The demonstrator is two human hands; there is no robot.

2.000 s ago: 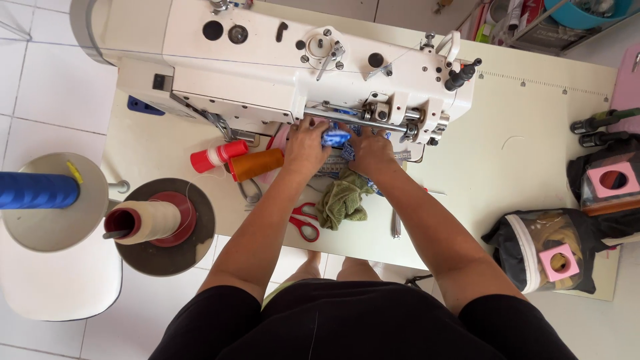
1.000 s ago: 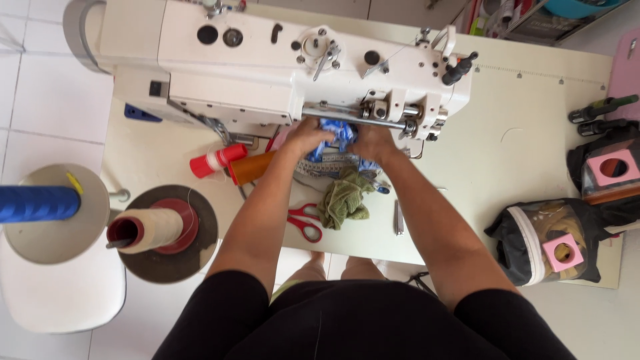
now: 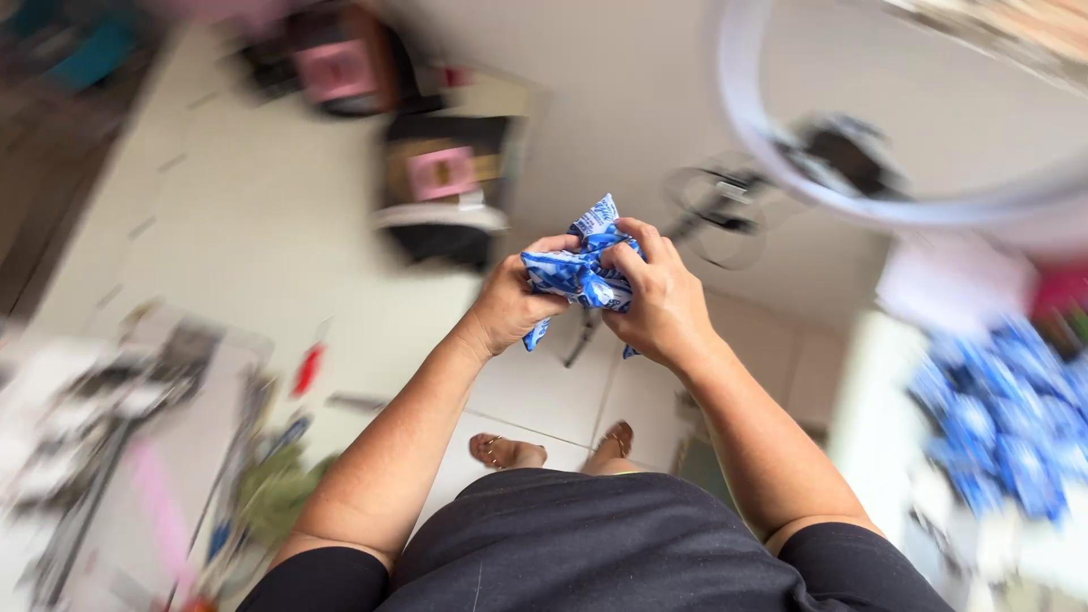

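A crumpled piece of blue and white printed fabric point(image 3: 582, 272) is held up in front of my body, above the tiled floor. My left hand point(image 3: 520, 297) grips its left side, thumb below and fingers behind. On the right side, my right hand point(image 3: 659, 285) has its fingers curled over the cloth. Corners of the fabric stick out at the top and hang at the bottom. The sewing machine point(image 3: 110, 408) lies blurred at the lower left, away from both hands, with an olive green cloth point(image 3: 276, 493) beside it.
A pile of similar blue and white pieces point(image 3: 1003, 416) lies on a pale surface at the right. Black bags with pink squares point(image 3: 442, 174) are on the sewing table point(image 3: 229, 212). A white ring point(image 3: 765, 153) curves across the upper right, near a black stand point(image 3: 722, 204).
Both hands have left the sewing machine and now hold the blue and white fabric over the floor. The view has swung strongly, bringing the pile at the right into sight.
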